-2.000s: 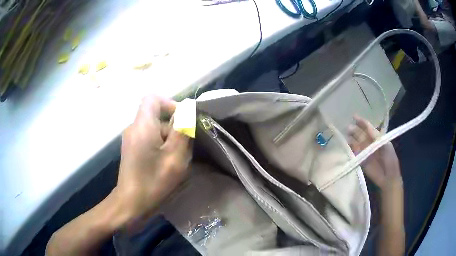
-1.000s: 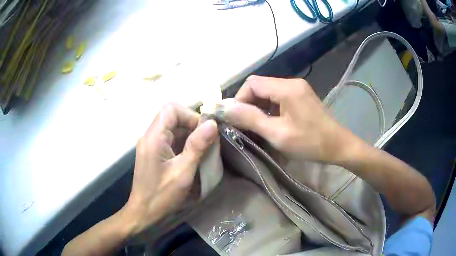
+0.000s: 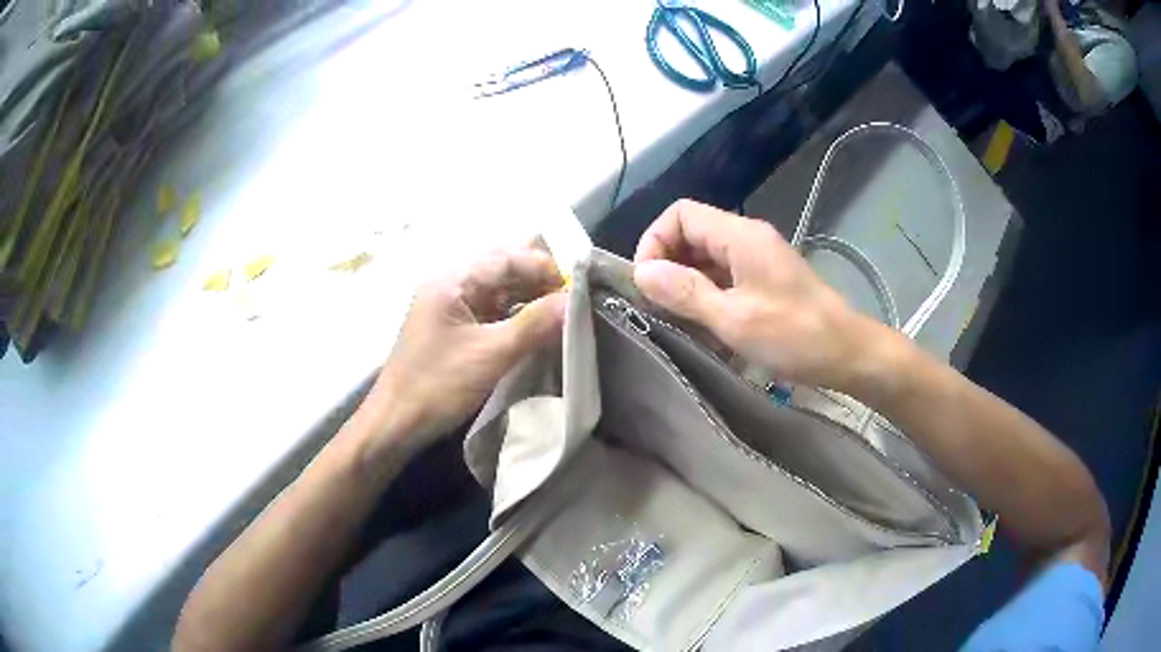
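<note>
A beige tote bag (image 3: 675, 478) lies open across my lap, its mouth facing up. My left hand (image 3: 478, 338) grips the bag's near-left top corner, where a yellow bit shows at the fingertips. A short white-beige strip end (image 3: 567, 238) sticks up from that corner. My right hand (image 3: 751, 287) is at the top edge just right of the corner, thumb and fingers bent close to the rim. A zipper puller (image 3: 634, 321) hangs beside the corner. Clear-wrapped hardware (image 3: 620, 573) lies inside the bag. Another yellow corner end (image 3: 987, 535) shows at the right.
On the white table (image 3: 318, 115) are yellow offcuts (image 3: 259, 266), a silvery corded tool (image 3: 541, 70), scissors (image 3: 700, 47) with teal handles and stacked bag pieces (image 3: 77, 166). One bag handle (image 3: 949, 191) loops over a pale panel at the right. Part of a person (image 3: 1076, 57) shows top right.
My right hand came in from the far right to the corner, then moved slightly off it. The bag mouth has opened toward me, and a handle now lies at the lower left.
</note>
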